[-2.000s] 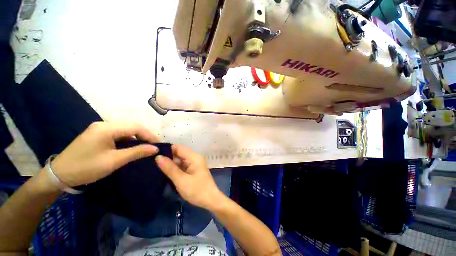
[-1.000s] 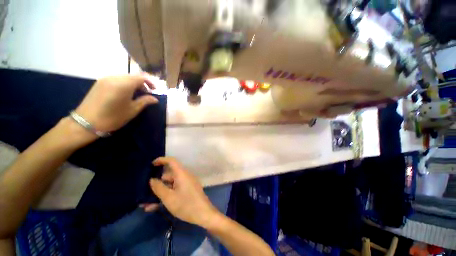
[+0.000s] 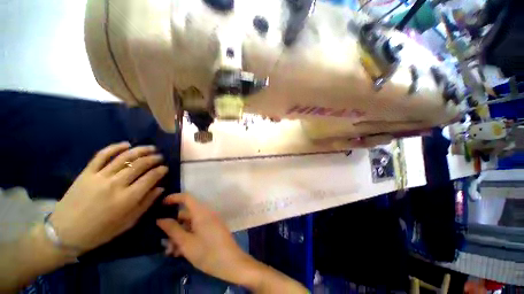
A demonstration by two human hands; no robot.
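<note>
A dark fabric panel lies across the left of the machine bed and hangs over the front table edge. Its right edge runs up to the needle area under the cream HIKARI machine head. The presser foot is hidden behind the head. My left hand lies palm down on the fabric with its fingers spread a little, wearing a ring and a bracelet. My right hand has its thumb and index finger pinched on the fabric's right edge, near the table's front.
A small dark switch plate is on the table to the right of the head. Dark cloth and blue crates are below the table edge. Another machine stands at the far right. Wooden legs show at the bottom right.
The fabric, first bunched between both hands, is now spread up to the needle area. My left hand has left the upper edge and lies flat lower down. The machine appears closer in view.
</note>
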